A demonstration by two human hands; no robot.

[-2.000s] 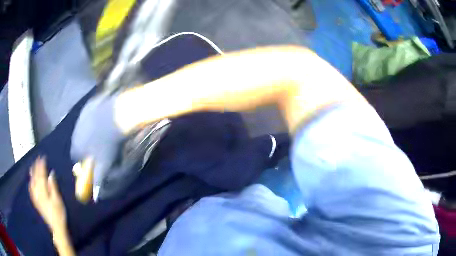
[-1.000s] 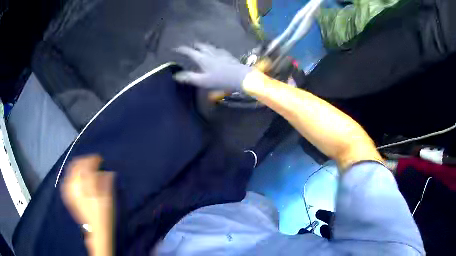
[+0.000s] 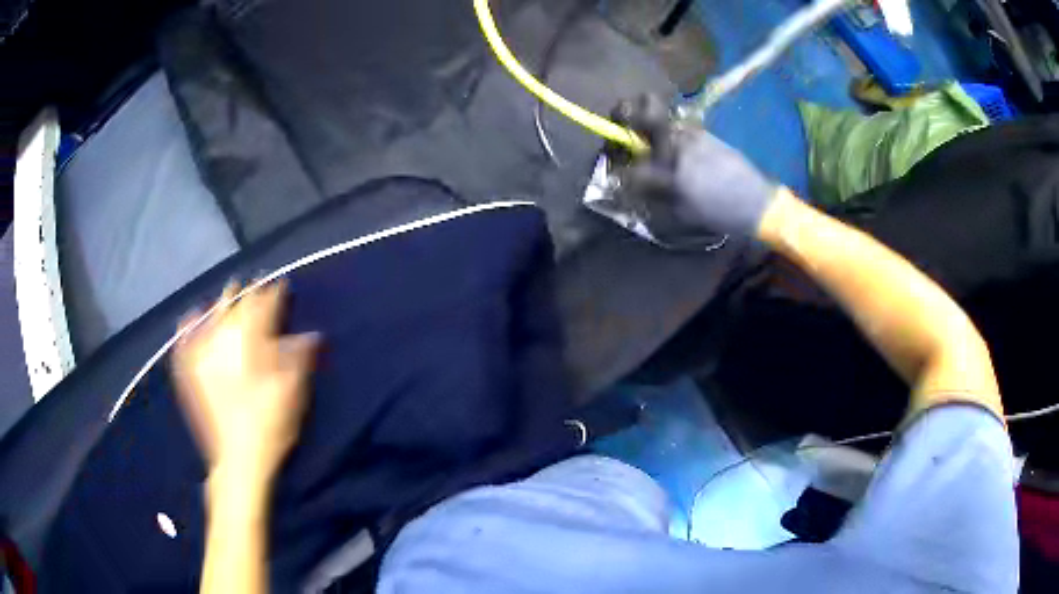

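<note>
The navy garment [image 3: 406, 325] lies over the padded table, with a thin white piping line [image 3: 383, 236] curving along its far edge. My bare left hand [image 3: 244, 371] is blurred and rests on or just over the garment near the piping; its fingers are spread and hold nothing visible. My gloved right hand [image 3: 708, 180] is closed at the steam iron [image 3: 616, 203], beyond the garment's right corner. The hand hides most of the iron. A small white disc [image 3: 167, 526] shows on the navy cloth at the lower left.
A yellow hose [image 3: 528, 81] runs to the iron. The dark grey padded cover [image 3: 383, 93] lies behind the garment. A white strip [image 3: 37, 255] stands at the far left. Dark cloth [image 3: 964, 255] and a green bundle [image 3: 894, 139] are at the right. Blue floor [image 3: 743, 104] shows beyond.
My right hand moved from the left over the garment to the far right and is now at the iron. My left hand moved up and right over the garment. The piped edge now lies flatter.
</note>
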